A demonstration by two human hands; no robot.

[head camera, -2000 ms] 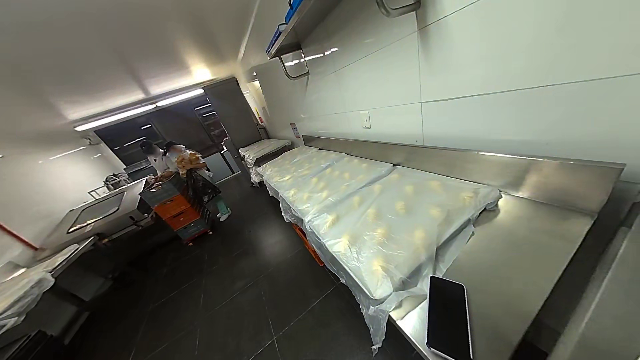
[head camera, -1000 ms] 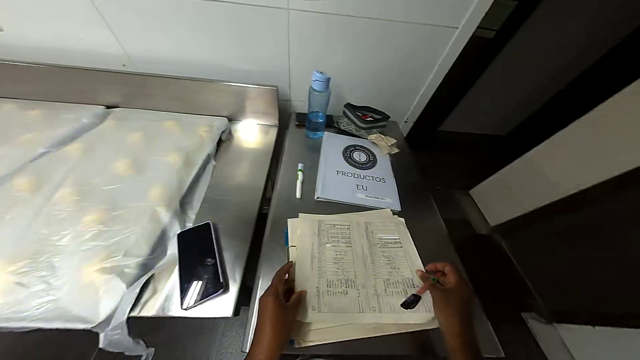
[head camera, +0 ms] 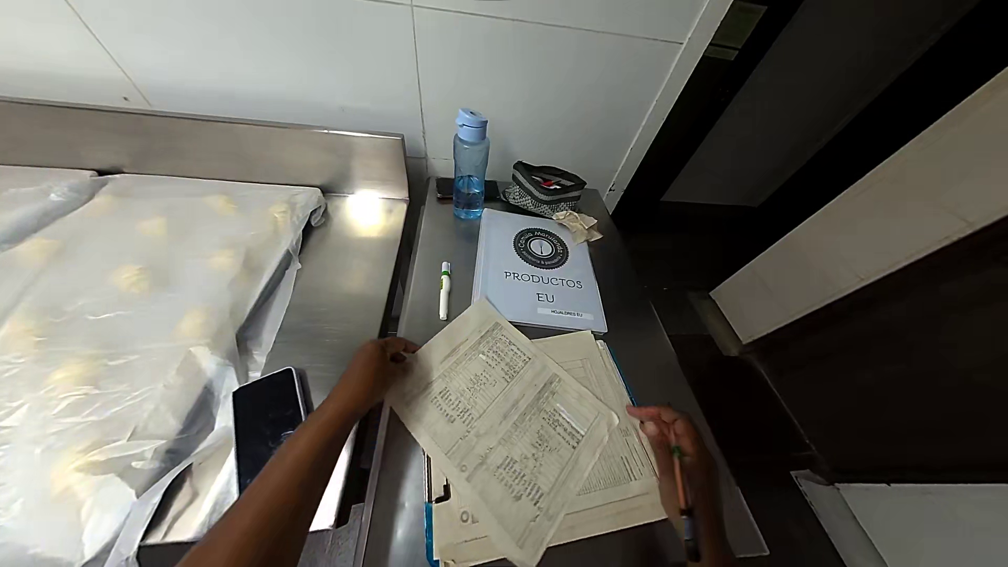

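Observation:
Between the fingers of my left hand (head camera: pixel 378 376) is the upper left edge of a handwritten paper sheet (head camera: pixel 504 429), tilted over a stack of papers (head camera: pixel 622 465). A blue clipboard (head camera: pixel 430 524) shows at the stack's edges. My right hand (head camera: pixel 683 465), at the stack's right edge, holds an orange pen (head camera: pixel 680 484) pointing down. Beyond the papers lies a white binder (head camera: pixel 539 272) with printed writing, and left of it a white correction pen (head camera: pixel 445 291). A smartphone (head camera: pixel 268 425) rests beside my left forearm.
A blue water bottle (head camera: pixel 470 165) stands near the wall beside an open zip pouch (head camera: pixel 543 187) and crumpled paper (head camera: pixel 579 226). Pale dough pieces (head camera: pixel 131 278) lie under plastic sheeting (head camera: pixel 169 315) at left. A narrow gap separates the two steel tables.
My left hand has moved up, and the top sheet is now turned at an angle, uncovering papers beneath. Earlier the view faced along the room; it has swung to this table.

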